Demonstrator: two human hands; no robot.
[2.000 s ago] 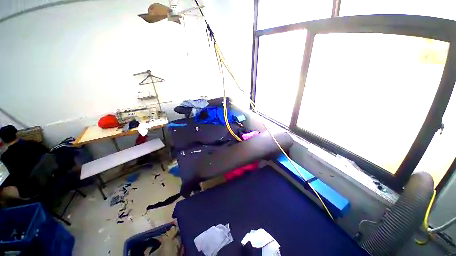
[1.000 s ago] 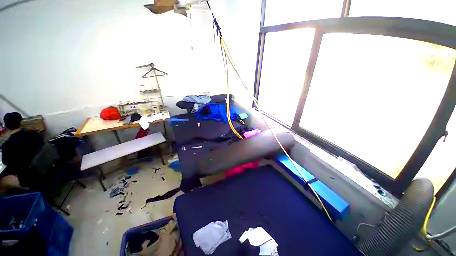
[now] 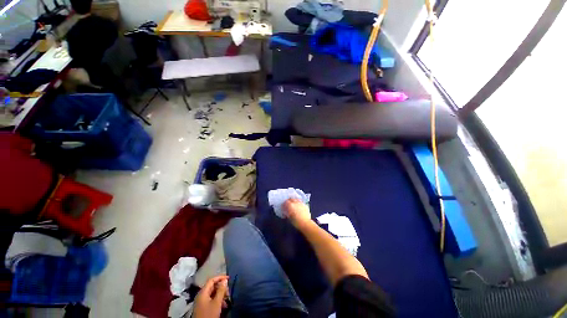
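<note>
My right hand (image 3: 295, 210) reaches over the navy padded ironing table (image 3: 391, 211). Its fingers are curled on a small pile of pale grey pieces (image 3: 281, 197) near the table's left side; whether they pinch a piece is too blurred to tell. White pieces (image 3: 342, 228) lie in a loose stack to the right of my forearm, with a small dark patch beside them. My left hand (image 3: 212, 299) is low at the bottom edge, left of my knee, with its fingers curled. A thin dark thing shows by its fingertips; I cannot tell whether it is held.
A blue crate (image 3: 211, 163) with beige cloth stands against the table's left side. Dark red cloth (image 3: 163, 251) with white scraps (image 3: 183, 273) lies on the floor. A grey padded roll (image 3: 373, 120) crosses behind the table. A yellow hose (image 3: 435, 168) hangs at right. A person sits far left.
The view has tilted down and turned left. My hands have come into the picture, the right one onto the pale grey pile. The red cloth and my leg now show.
</note>
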